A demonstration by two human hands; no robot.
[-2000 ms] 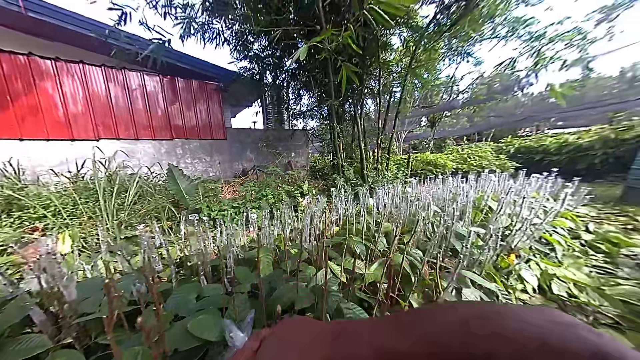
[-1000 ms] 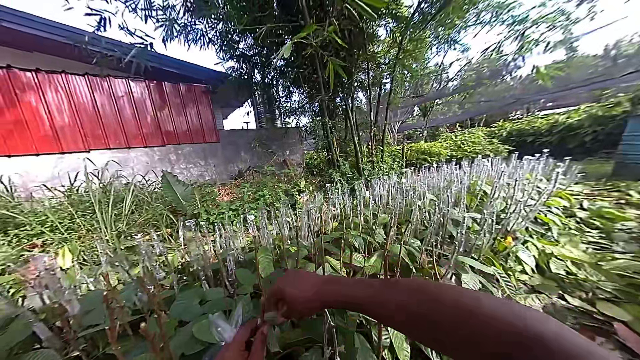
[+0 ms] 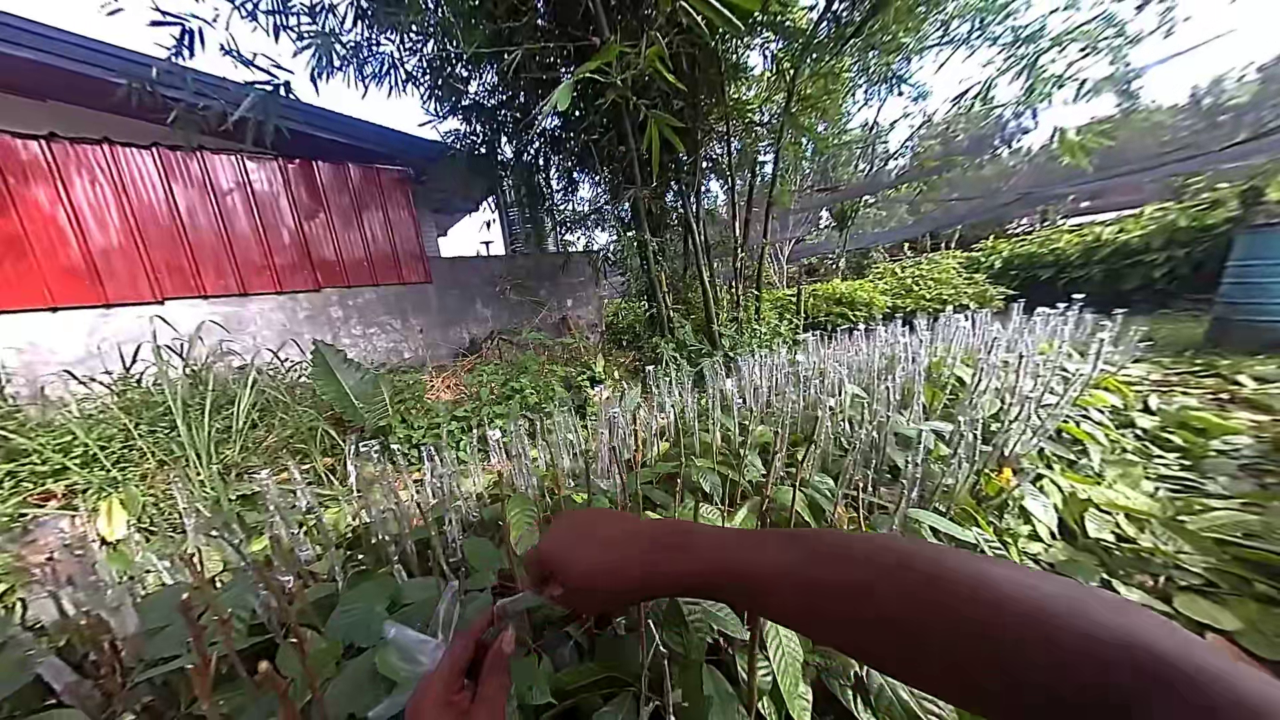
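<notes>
My right hand [image 3: 590,560] is closed around something small at a plant stem, its forearm crossing from the lower right. Just below and to its left, my left hand [image 3: 465,670] pinches a clear plastic strip or film [image 3: 415,645] between thumb and fingers. A pale piece of the film runs between the two hands. Around them stand rows of seedling stems wrapped in clear plastic [image 3: 900,400], with broad green leaves [image 3: 715,480] below. What lies inside my right fist is hidden.
Bare cut stems [image 3: 195,640] stand at the lower left. Behind the seedlings are weeds, a large leaf [image 3: 350,390], a concrete wall [image 3: 520,295] and red metal sheeting [image 3: 230,220]. A bamboo clump [image 3: 680,230] rises mid-view; a blue drum [image 3: 1248,290] stands at the right.
Two seconds ago only an arm crossed the bottom edge; one second ago both hands had come into view close together. They remain close together, with the plastic at the left hand.
</notes>
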